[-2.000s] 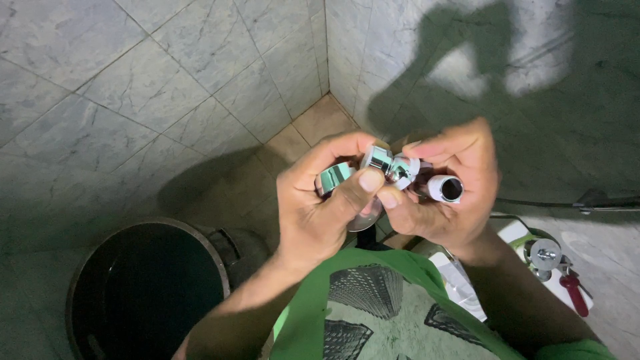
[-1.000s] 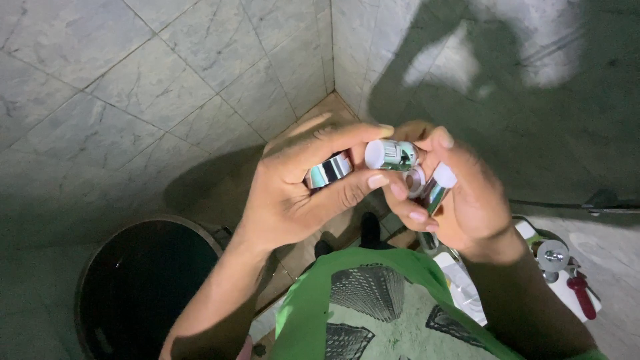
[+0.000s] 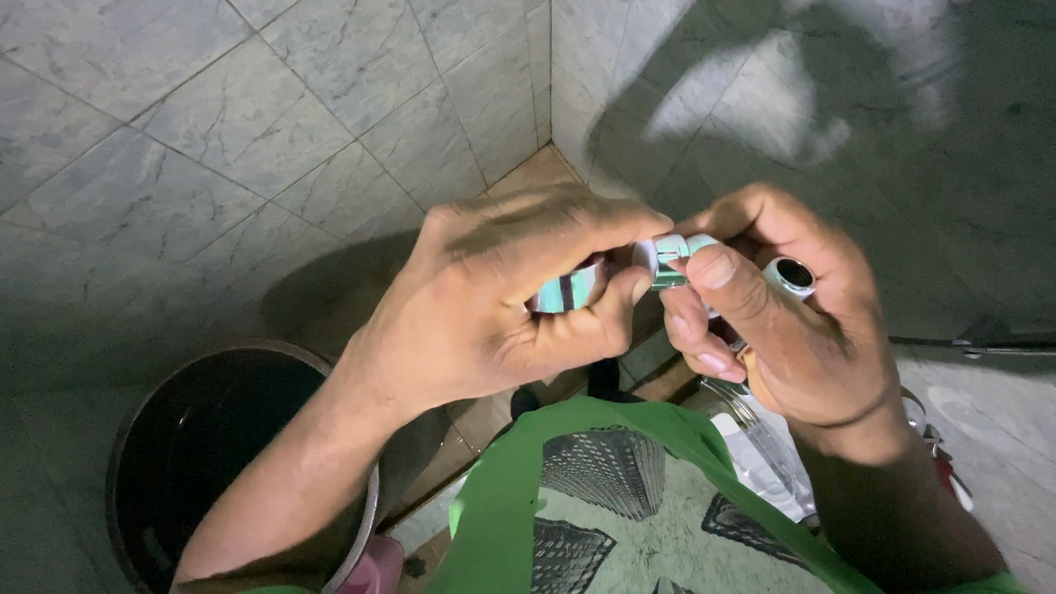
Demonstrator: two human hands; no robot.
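Observation:
My left hand point(image 3: 511, 289) holds a chrome ring-shaped fitting point(image 3: 568, 289) in its curled fingers. Its thumb and index fingertips also touch the white end of a small chrome plumbing fitting point(image 3: 670, 257). That small fitting is gripped by my right hand point(image 3: 792, 322), with the thumb laid across it. A chrome tube end point(image 3: 790, 276) with a dark round opening sticks up between the right thumb and the other fingers. How the tube and the small fitting connect is hidden by the fingers.
A large dark round tub point(image 3: 223, 462) stands at lower left, a pink plastic vessel point(image 3: 373, 568) beside it. Marbled tile walls point(image 3: 272, 115) meet in the corner ahead. Clear plastic packaging point(image 3: 763, 458) and a partly hidden red-handled item point(image 3: 945, 470) lie at right.
The small chrome fitting, turned with its white end toward the view a second ago, now lies sideways between both hands. My right thumb has moved across it. The view has shifted slightly.

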